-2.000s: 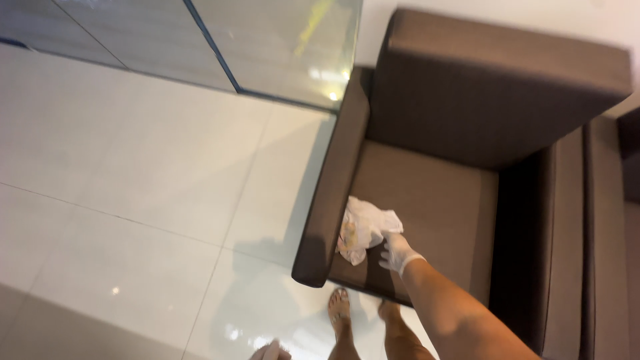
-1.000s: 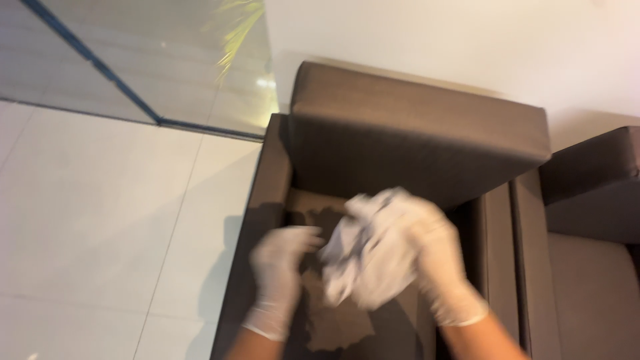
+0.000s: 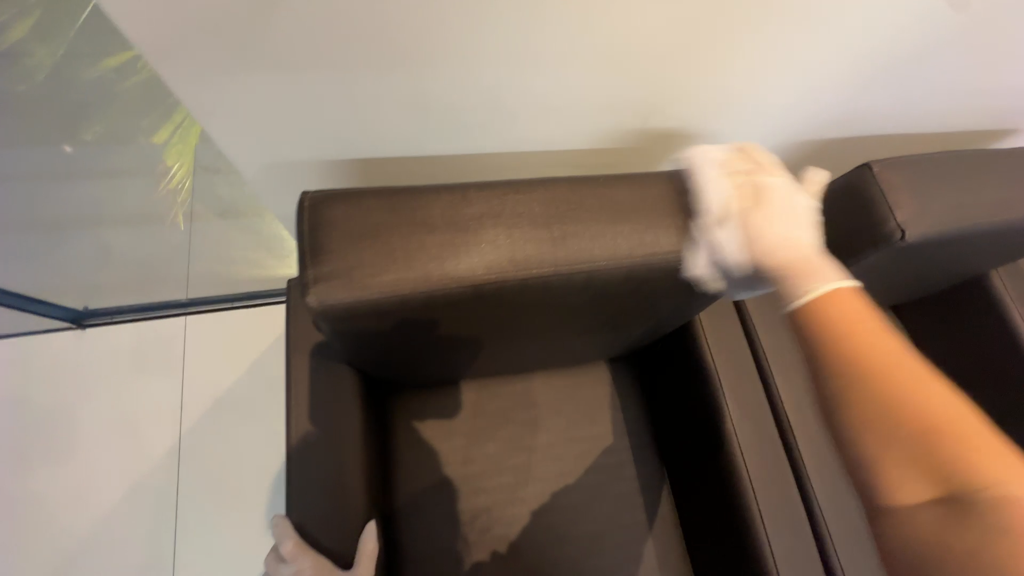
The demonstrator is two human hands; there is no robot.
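A brown upholstered armchair [image 3: 496, 232] fills the middle of the view, its back against the wall side. My right hand [image 3: 772, 212], in a thin whitish glove, presses a white cloth [image 3: 708, 216] on the top right corner of the chair's backrest; both are blurred. At the bottom left, my gloved left hand [image 3: 320, 554] rests on the chair's left armrest [image 3: 328, 448], thumb and fingers apart, partly cut off by the frame edge. No object shows in it.
A second brown armchair [image 3: 952, 192] stands close on the right, armrest beside armrest. Behind both rises a pale wall [image 3: 480, 80]. On the left are a glass panel [image 3: 120, 184] with a dark bottom rail, green leaves showing at it, and light floor tiles [image 3: 88, 448].
The cloth, over the seat one second ago, is at the backrest's top right corner with my right hand. My left hand has gone from above the seat to the left armrest. The view has shifted.
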